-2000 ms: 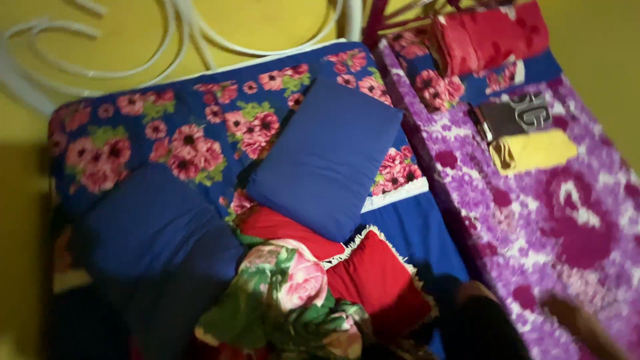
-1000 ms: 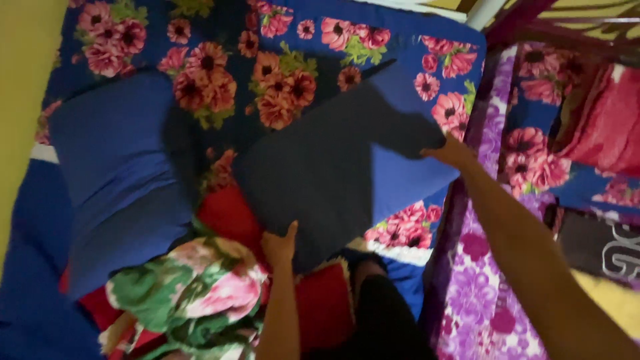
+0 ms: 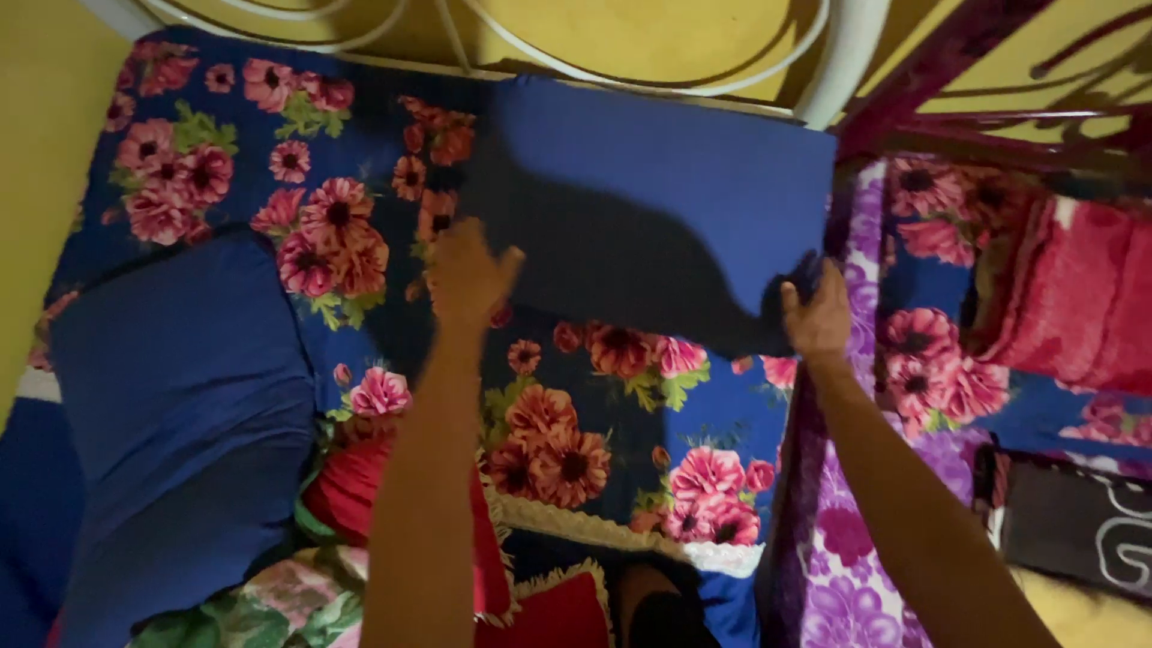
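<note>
A blue pillow (image 3: 648,216) lies flat on the blue floral bedsheet (image 3: 342,225) at the head of the bed, beneath the white metal headboard (image 3: 576,67). At the pillow's lower left corner is my left hand (image 3: 470,274), thumb spread from the fingers. My right hand (image 3: 817,310) touches its lower right corner, with fingers and thumb around the edge. Shadow covers much of the pillow, so the exact grip of the left hand is unclear. A second blue pillow (image 3: 180,396) rests at the left side of the bed.
Red cushions with fringed edges (image 3: 558,612) and a green and pink floral cloth (image 3: 279,598) lie near the bottom. At right, a second bed with a purple floral cover (image 3: 855,558) holds a folded red blanket (image 3: 1080,297), a dark folded cloth (image 3: 1062,526) and a yellow cloth (image 3: 1098,616).
The blue pillow was tilted across the bed, beside the red cushions; now it lies against the headboard, turned nearly straight. Both hands have moved toward the headboard with it. The view has shifted closer.
</note>
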